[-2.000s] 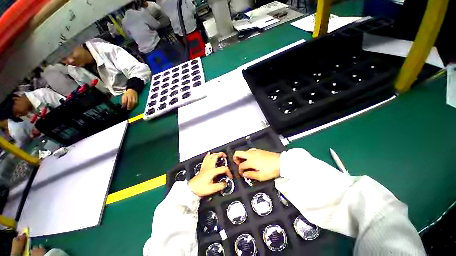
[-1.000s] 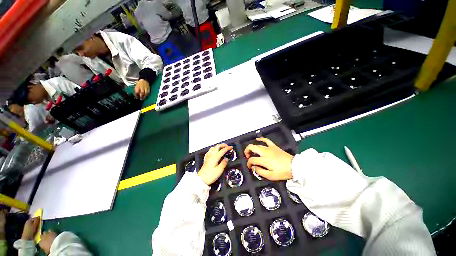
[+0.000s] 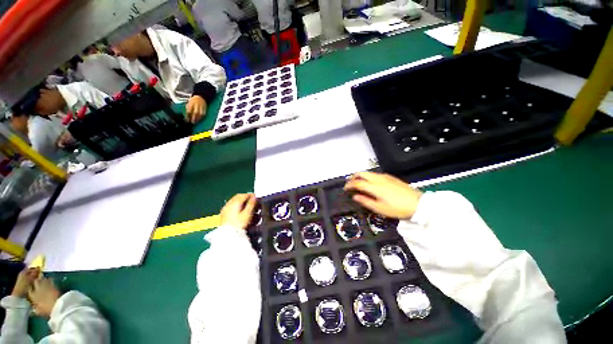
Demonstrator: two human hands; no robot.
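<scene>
A black foam tray (image 3: 304, 260) with square pockets lies directly before me. Most visible pockets hold round, silver-rimmed units, such as the one with a dark face (image 3: 357, 265); some faces look pale. My left hand (image 3: 239, 211) is at the tray's upper left edge, beside a round unit it partly covers; its fingertips are partly hidden, so its grip is unclear. My right hand (image 3: 384, 195) is over the upper right pockets, fingers slightly apart, with nothing visible in it. A pocket by its fingertips looks empty. A small white tag (image 3: 302, 295) lies between pockets.
A large black tray (image 3: 376, 124) stands beyond at right, by a yellow post (image 3: 583, 101). White sheets (image 3: 306, 144) lie behind the foam tray. A white tray (image 3: 222, 134) of dark round units, a white board (image 3: 107, 215) and a black rack (image 3: 128, 124) are left. Other workers sit at left.
My left hand has moved left from the upper pockets to the tray's edge, uncovering round units. My right hand has lifted or shifted slightly toward the upper right, uncovering another unit.
</scene>
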